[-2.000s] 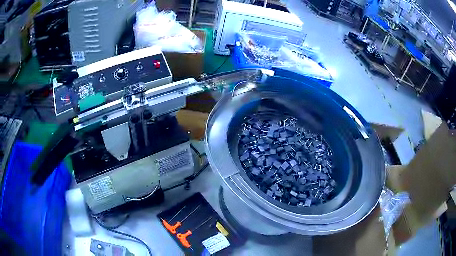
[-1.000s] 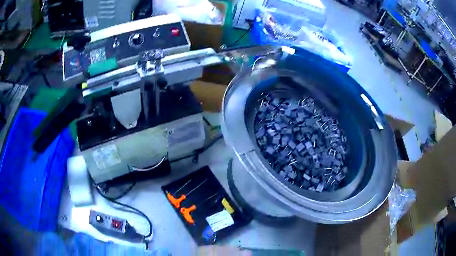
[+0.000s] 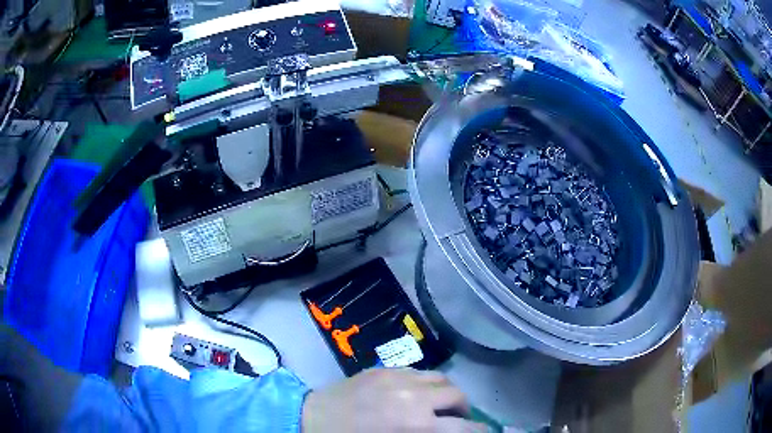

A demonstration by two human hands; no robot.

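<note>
My left hand (image 3: 385,404), in a light blue sleeve, reaches in from the lower left along the bottom edge, just below the black mat. Its fingers point right and are partly cut off; a thin green thing shows beside the fingertips, and I cannot tell whether it is held. My right hand is not in view. The black mat (image 3: 377,296) carries two orange-handled drivers (image 3: 344,340) and a white label. The cream-and-black machine (image 3: 279,216) stands behind. The feeder bowl (image 3: 554,338) at right holds a heap of dark leaded parts (image 3: 542,224).
A blue bin (image 3: 63,271) is at left under the black chute (image 3: 123,190). Beside it are a white block (image 3: 157,283) and a small controller (image 3: 201,351) with a cable. An open carton (image 3: 626,389) is right of the bowl. A blue tray with clear bags (image 3: 550,42) is behind it.
The view has shifted, so the machine and bowl sit higher and further right. My left hand and sleeve have come in along the bottom; only a blurred sleeve edge showed one second ago.
</note>
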